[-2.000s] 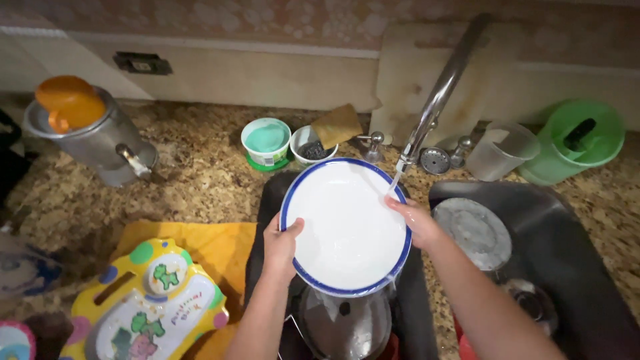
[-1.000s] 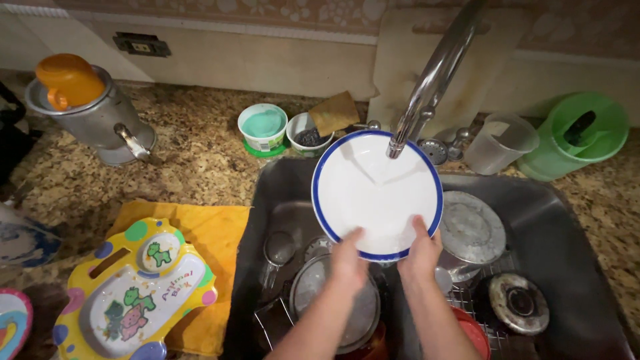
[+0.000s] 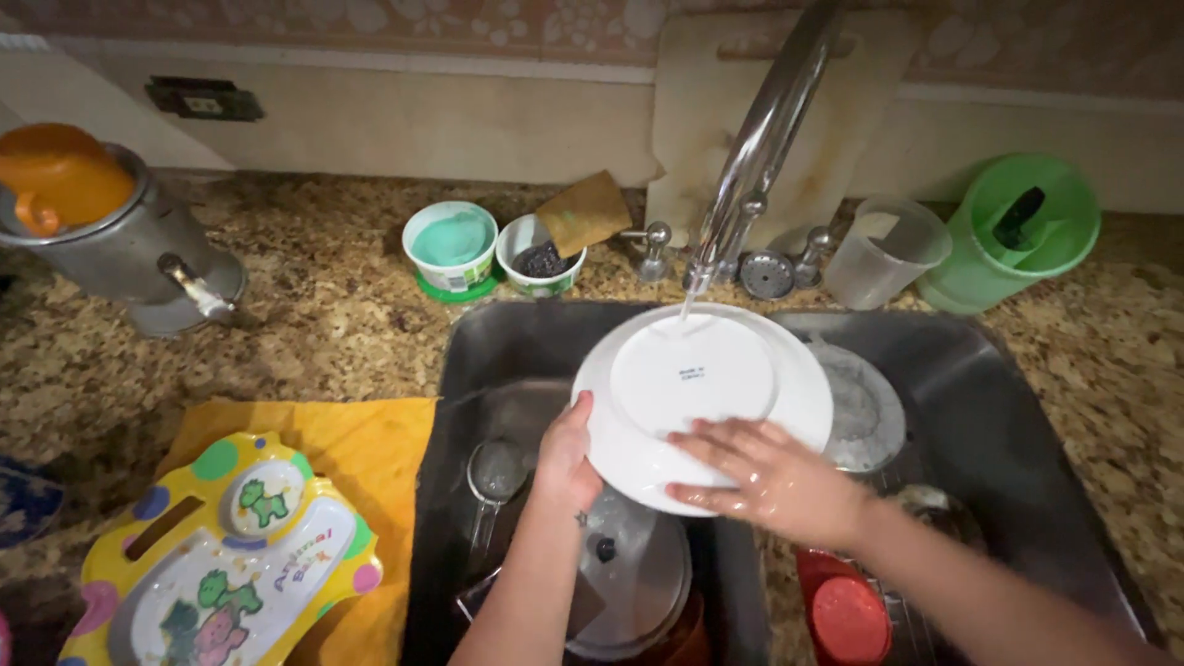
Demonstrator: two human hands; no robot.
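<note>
A white plate point(image 3: 629, 435), its underside facing up, is over the double sink under the chrome faucet point(image 3: 768, 129), and a stream of water falls on its far part. My left hand point(image 3: 566, 455) grips the plate's left edge, thumb on the underside. Spread flat, my right hand point(image 3: 763, 481) lies wet on the near right of the underside and grasps nothing. Beneath the plate, in the left basin, are a pot with a lid point(image 3: 638, 592) and a small strainer point(image 3: 498, 470).
A yellow child's tray point(image 3: 347, 578) rests on an orange cloth point(image 3: 379, 435) at the left. Behind the sink stand two small tubs point(image 3: 450, 245), a clear plastic cup point(image 3: 883, 254) and a green container point(image 3: 1013, 231). The right basin holds a round lid point(image 3: 856, 407) and a red container point(image 3: 849, 615).
The plate has been turned over; its white face with the blue rim showed before, and now its underside does. My right hand has moved from the rim onto the underside.
</note>
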